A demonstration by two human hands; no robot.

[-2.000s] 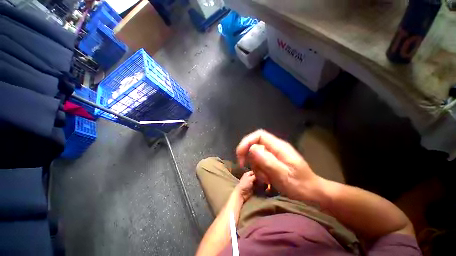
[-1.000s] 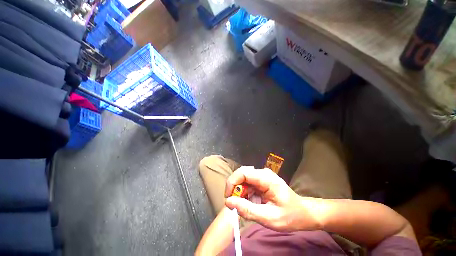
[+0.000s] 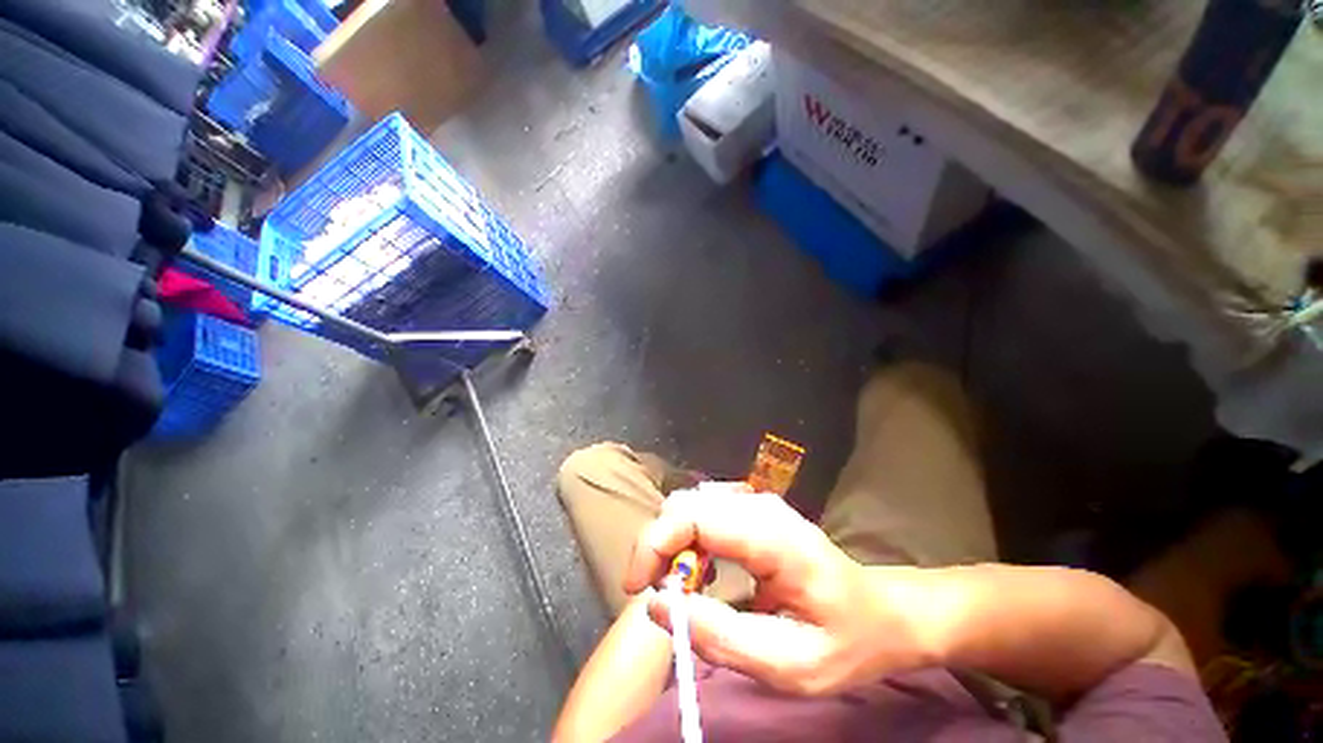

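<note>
My right hand (image 3: 784, 595) is over my lap. Its thumb and fingers pinch a small orange-yellow item (image 3: 688, 566), likely a snack packet, with a dark spot on its near end. A flat orange-yellow piece (image 3: 776, 463) sticks out beyond the knuckles; whether it belongs to the same item is hidden. My left forearm comes up from the bottom edge, and my left hand is mostly hidden behind the right one. A thin whitish strap (image 3: 688, 675) runs from the fingers down to the bottom edge.
Dark navy garments (image 3: 73, 290) hang at the left on a metal rack (image 3: 501, 494) with wheeled legs. A slatted blue crate (image 3: 464, 240) holds white pieces. A white carton (image 3: 863, 153) stands under the cloth-covered table (image 3: 1045, 95). A dark flask (image 3: 1212, 95) stands on the table.
Two seconds ago both hands were together and the orange item barely showed. The right hand has since come forward over the left, with the orange item visible. The last second shows only slight shifts.
</note>
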